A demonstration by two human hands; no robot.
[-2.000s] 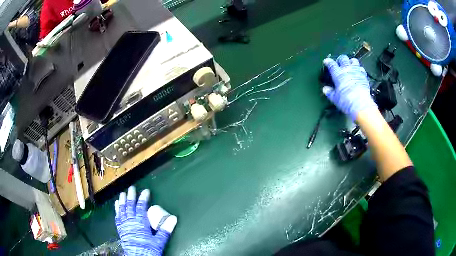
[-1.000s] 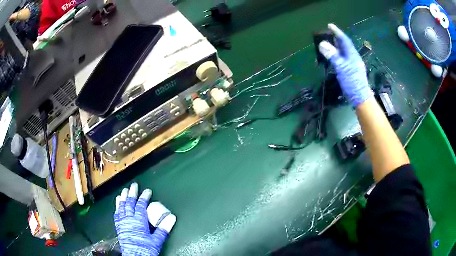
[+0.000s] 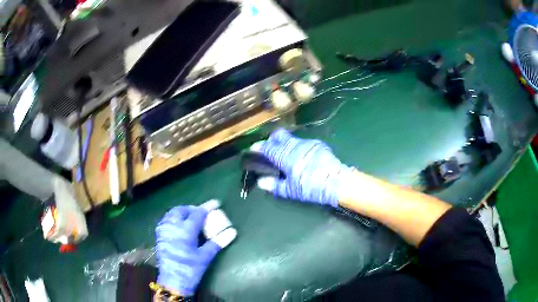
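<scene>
My right hand point(image 3: 307, 168), in a pale blue-violet glove, grips a black power adapter point(image 3: 259, 163) below the instrument's knobs. The adapter's two prongs point down toward the front. My left hand point(image 3: 187, 243), in the same glove, is curled around a white test socket point(image 3: 219, 227), whose end shows between thumb and fingers. The adapter and socket are apart. A thin black lead partly shows under my right wrist. The picture is blurred.
The cream electronic load point(image 3: 218, 109) stands on a wooden board point(image 3: 194, 154), with a black smartphone point(image 3: 183, 44) on top. Black adapters point(image 3: 442, 172) and leads lie at the right. A blue fan point(image 3: 527, 50) and green bin point(image 3: 527, 218) are at the right edge. Clear film point(image 3: 115, 264) lies left.
My right hand has brought the adapter from the right side of the bench to near my left hand. My left hand has curled more. The view has shifted.
</scene>
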